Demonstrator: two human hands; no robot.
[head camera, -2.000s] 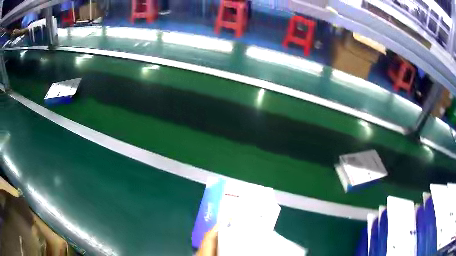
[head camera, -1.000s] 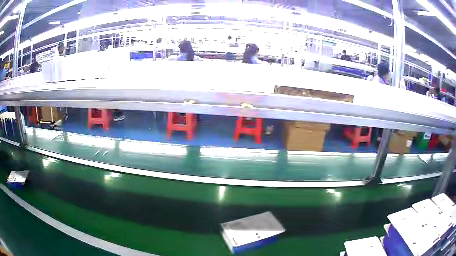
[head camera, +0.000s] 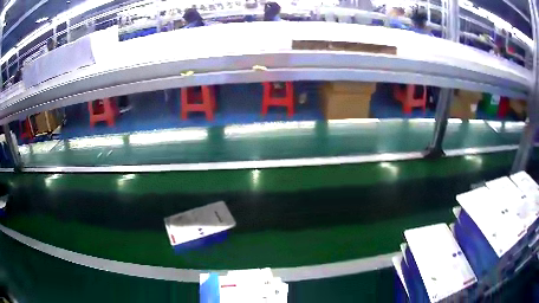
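A white box with a blue band at its left end lies at the bottom centre, cut off by the lower edge. A retail box with a white top and blue side lies tilted on the dark green conveyor belt, left of centre. Stacked boxes with white tops and blue sides stand at the lower right, in several layers. Neither of my hands is in the picture.
The pale divider strip runs between belt and ledge. A metal frame with a white shelf crosses above the belt. Beyond are red stools, a brown carton and several people. Part of another box shows at the far left edge.
My view has lifted, then lowered slightly. My hand at the white and blue box has left the picture. The belt box has moved left past the bottom-centre box.
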